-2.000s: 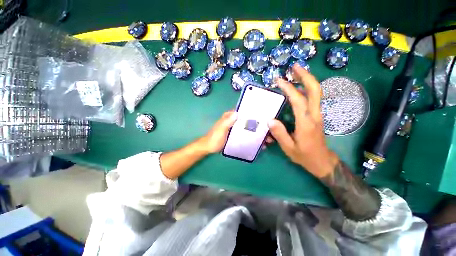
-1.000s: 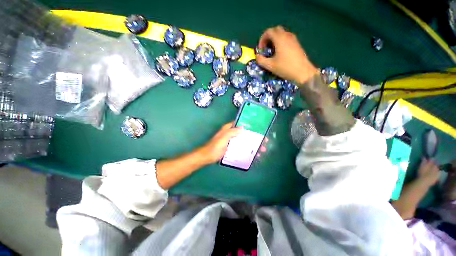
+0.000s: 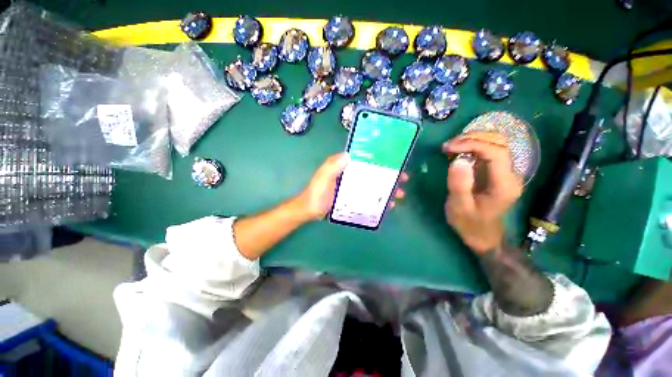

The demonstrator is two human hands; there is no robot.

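My left hand [image 3: 324, 189] holds a smartphone [image 3: 374, 169] upright over the green mat. Its screen is green above and white below. My right hand [image 3: 483, 184] is apart from the phone, with fingers curled over the lower left of the round silver screw dish [image 3: 525, 143]; whether anything is between its fingers cannot be told. Many round circuit board units [image 3: 383, 94] lie in a cluster beyond the phone, some on the yellow tape. One single unit [image 3: 208, 172] lies to the left. The black electric screwdriver [image 3: 564, 184] lies right of the dish.
Clear plastic bags [image 3: 110, 125] and a bag of small pale parts [image 3: 195, 99] lie at left, beside stacked silvery trays [image 3: 51, 195]. A teal box [image 3: 626, 213] stands at right, with black cables and a white crumpled bag [image 3: 648, 121] behind it. A purple sleeve [image 3: 648, 339] shows at lower right.
My right hand was tapping range beside the phone, then reached to a unit at the tape, and is now back near the dish. The phone screen changed from white to green and white.
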